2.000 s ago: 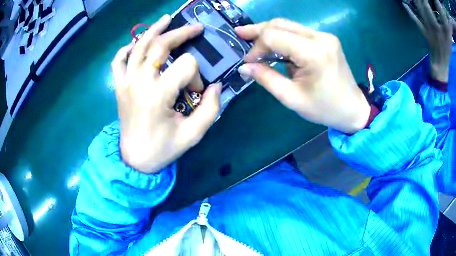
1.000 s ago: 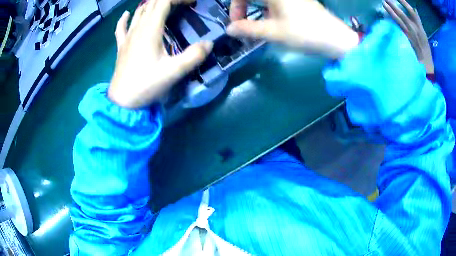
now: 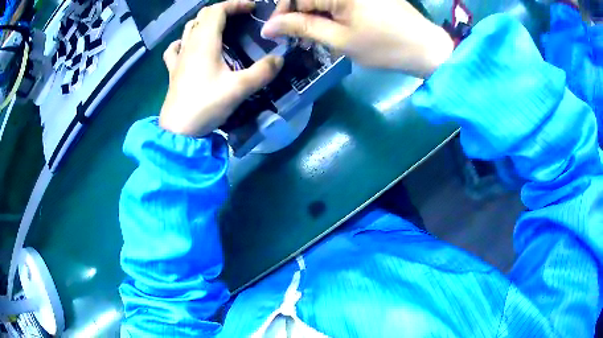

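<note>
The open device unit is at the top centre, its pale frame edge facing me, with a white round base under it. Its dark inside is partly hidden by my hands. My left hand lies over the unit's left side, thumb on the near part and fingers at the far edge, gripping it. My right hand is over the unit's far right part, thumb and fingers pinched together. Its fingertips are partly cut off by the top edge, and I cannot tell if they hold something small.
The green bench has a curved pale rail at the left. A white sheet beyond it bears a pile of small black-and-white pads. A white disc-shaped object is at lower left. Another person's blue sleeve is at upper right.
The unit and my hands have moved toward the top of the view, and the unit's near side and white base now show. The neighbour's hand has left view.
</note>
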